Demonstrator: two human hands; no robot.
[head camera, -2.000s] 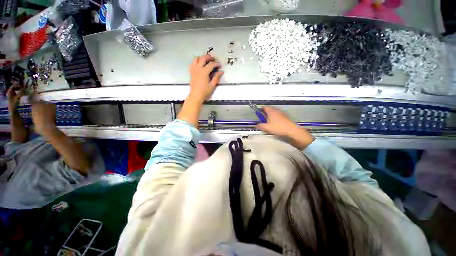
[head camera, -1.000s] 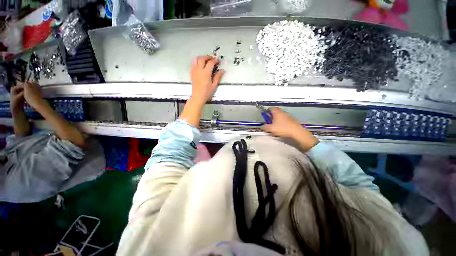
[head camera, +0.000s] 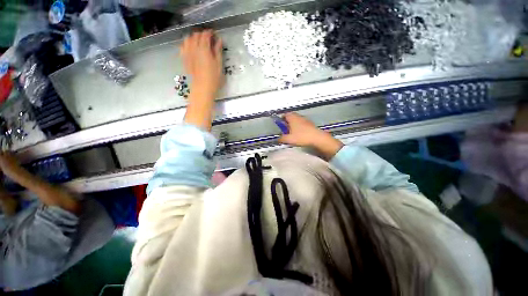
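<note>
My left hand (head camera: 201, 60) reaches over the grey metal tray (head camera: 147, 95), palm down near its back wall; its fingertips are blurred and I cannot tell whether they hold anything. Small dark and silvery loose parts (head camera: 182, 85) lie just left of my left wrist. A few dark specks (head camera: 230, 69) lie to its right. My right hand (head camera: 301, 130) is shut on blue-handled pliers (head camera: 281, 124) over the rail track, with the jaws pointing up and left.
White parts (head camera: 283, 45), black parts (head camera: 367, 36) and paler parts (head camera: 443, 29) are heaped along the tray to the right. A blue carrier tray (head camera: 437, 99) sits on the rail. A clear bag (head camera: 113, 67) and black ribbed block (head camera: 53, 113) lie left. A co-worker's arm (head camera: 40, 188) is at far left.
The view has turned and shifted. My left hand has moved from beside the loose parts deeper toward the tray's back wall. A cluster of small parts now shows left of my wrist. My right hand still holds the pliers.
</note>
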